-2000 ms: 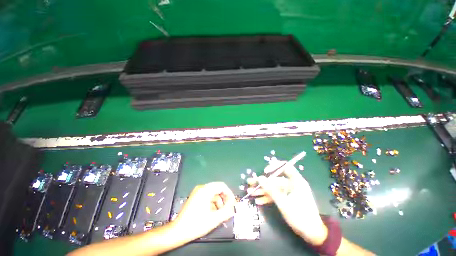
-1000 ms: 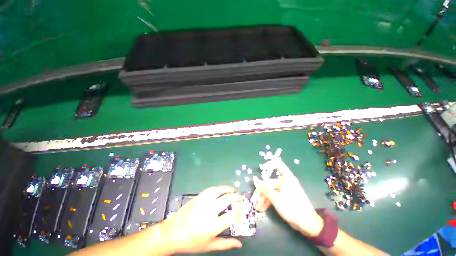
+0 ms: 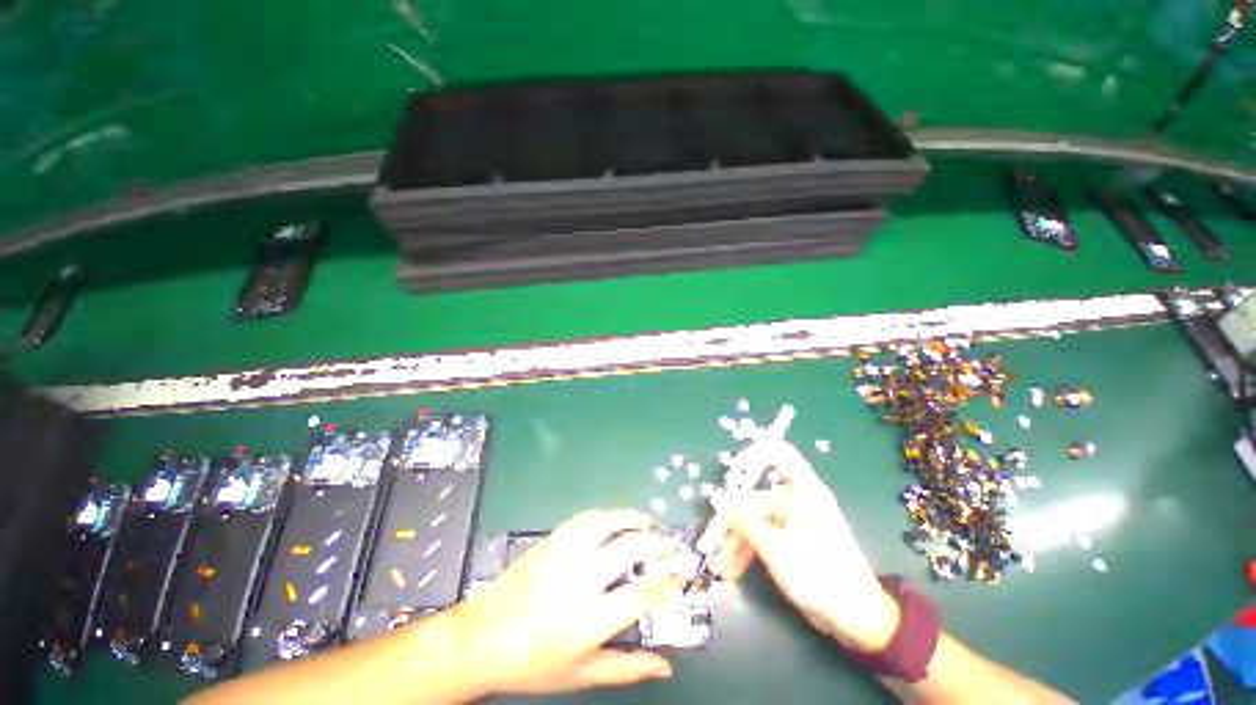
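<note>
An open phone mid-frame assembly [image 3: 675, 627] lies sideways under my hands, its silvery board end to the right. My left hand [image 3: 572, 606] lies over its middle, with fingertips on the board end. My right hand [image 3: 792, 530], with a dark red wristband, holds pale tweezers [image 3: 784, 422] whose rear end sticks up above the hand. The fingertips of both hands meet at the board, so the tweezer tips and any part there are hidden. Small white parts [image 3: 679, 475] lie scattered behind my hands. A pile of amber-and-dark parts [image 3: 950, 461] lies at right.
Several phone assemblies [image 3: 427, 517] stand in a row at left. Beyond the white edge strip [image 3: 551, 368], stacked black trays [image 3: 634, 221] and single phones [image 3: 280, 269] lie on the green belt. A dark object is at the left edge, blue and red items at lower right.
My left hand has opened out from a curled pose and spread over the phone. The tweezers have tilted more upright and show less. The trays appear slightly further right.
</note>
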